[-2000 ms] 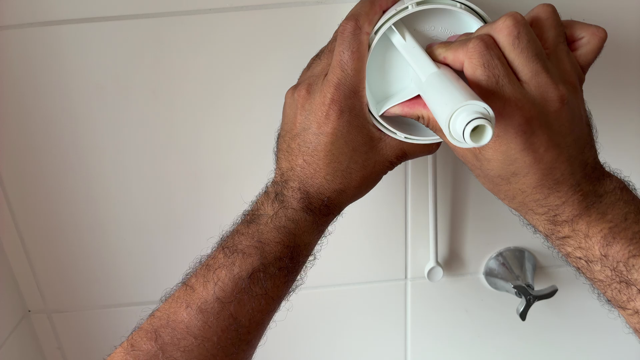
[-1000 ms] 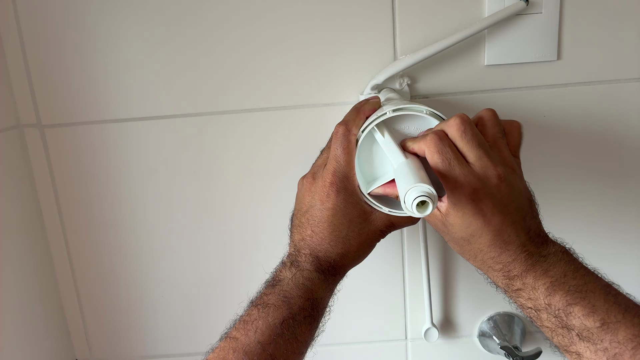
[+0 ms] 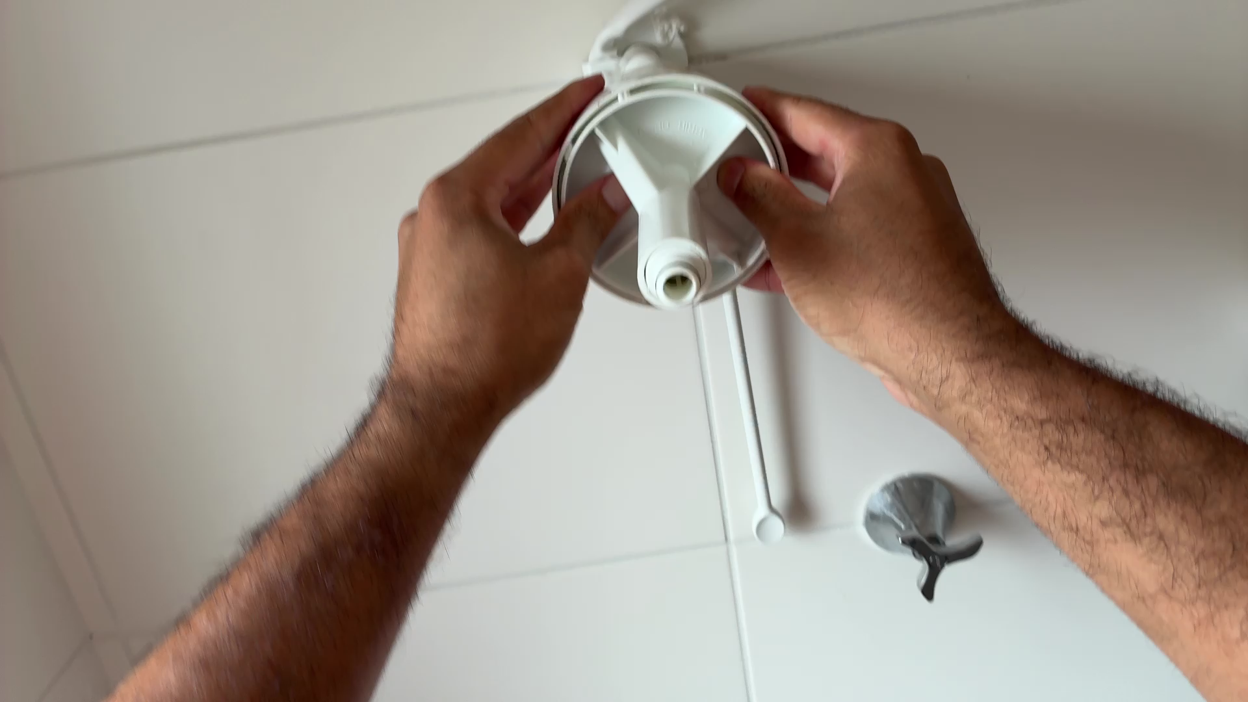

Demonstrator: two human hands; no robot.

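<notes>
A round white plastic shower head housing (image 3: pixel 682 127) is held between both hands at the upper middle, its hollow side facing me, with a ringed outlet tube standing out at its lower part. My left hand (image 3: pixel 497 263) grips the left rim, thumb inside the hollow and fingers around the outside. On the right rim my right hand (image 3: pixel 868 214) has the same kind of grip, its thumb pressed inside. Behind the housing's top is a white plastic pipe arm (image 3: pixel 639 29). A white rod (image 3: pixel 749 409) with a round end hangs below, its upper part hidden by the housing.
A chrome valve with a three-armed handle (image 3: pixel 912 517) juts from the white tiled wall (image 3: pixel 244 341) at the lower right. Grout lines cross the wall, and a wall corner runs down the far left.
My right hand has moved from inside the housing, near the outlet tube, to its right rim. My left thumb now shows inside the hollow. The view has shifted and tilted.
</notes>
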